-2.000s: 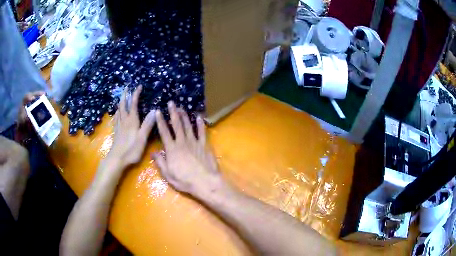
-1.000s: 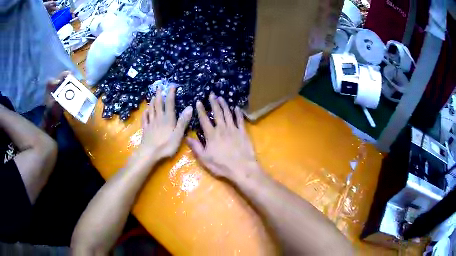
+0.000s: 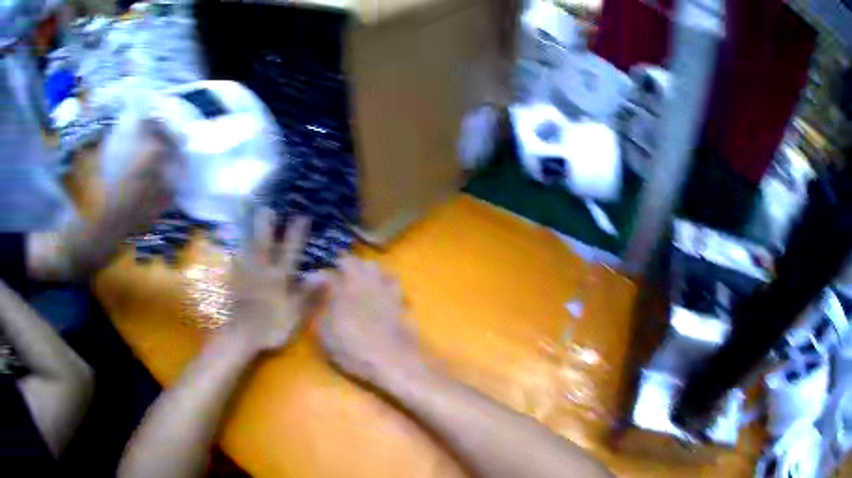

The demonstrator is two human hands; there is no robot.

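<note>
The picture is blurred. A large heap of small black parts [image 3: 308, 159] spills from a brown cardboard carton [image 3: 411, 121] onto the orange bench. My left hand [image 3: 266, 289] is at the heap's near edge, fingers spread, with nothing seen in it. My right hand [image 3: 364, 313] is just right of it, near the carton's lower corner. Its fingers look curled, and whether it holds anything is hidden. A white rounded housing [image 3: 229, 154] with a dark rectangle is over the heap, beyond my left hand, beside another person's hand [image 3: 149, 168].
White units [image 3: 570, 154] lie on the green strip [image 3: 523, 201] behind a grey post [image 3: 677, 140]. A thick black cylinder [image 3: 766, 317] slants over a metal box at right. Wrinkled film [image 3: 570, 373] covers the orange bench. The other person's arms are at left.
The neighbour's hand and a white housing have come over the heap from the left. My hands have drawn back slightly from the heap, and my right fingers have curled. The view has shifted.
</note>
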